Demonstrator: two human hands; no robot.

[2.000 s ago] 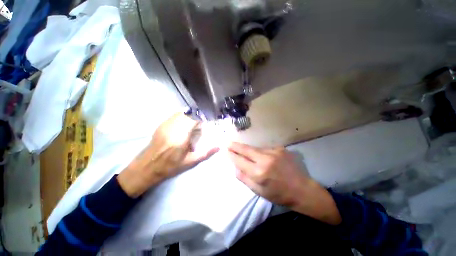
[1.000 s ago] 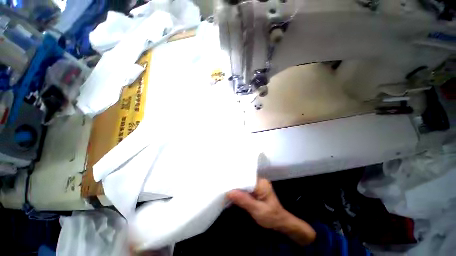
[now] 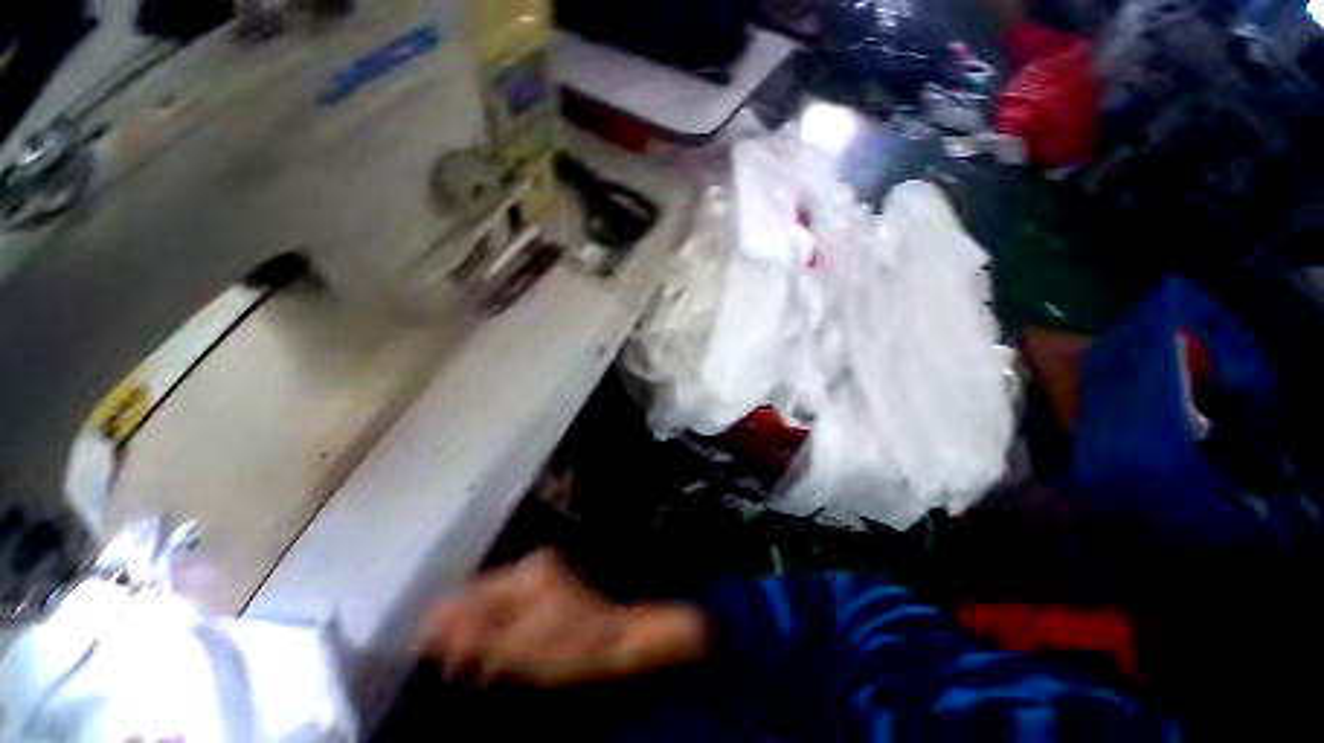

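A white garment panel (image 3: 174, 682) lies crumpled at the lower left, at the sewing end of the lockstitch machine (image 3: 233, 189). My right hand (image 3: 530, 624) is blurred beside the white table's front edge, to the right of the panel; a gap shows between it and the cloth, and its fingers are too blurred to tell their pose or whether they hold anything. My left hand is out of the picture.
A work pile of white cloth (image 3: 871, 349) is heaped to the right of the table (image 3: 450, 436). A black-handled object (image 3: 607, 211) lies at the machine's right end. A red item (image 3: 1048, 95) and blue cloth (image 3: 1176, 378) are farther right.
The view has swung to the right, bringing the white pile into the middle. My right hand has let go of the garment panel's edge. My left hand has gone out of view.
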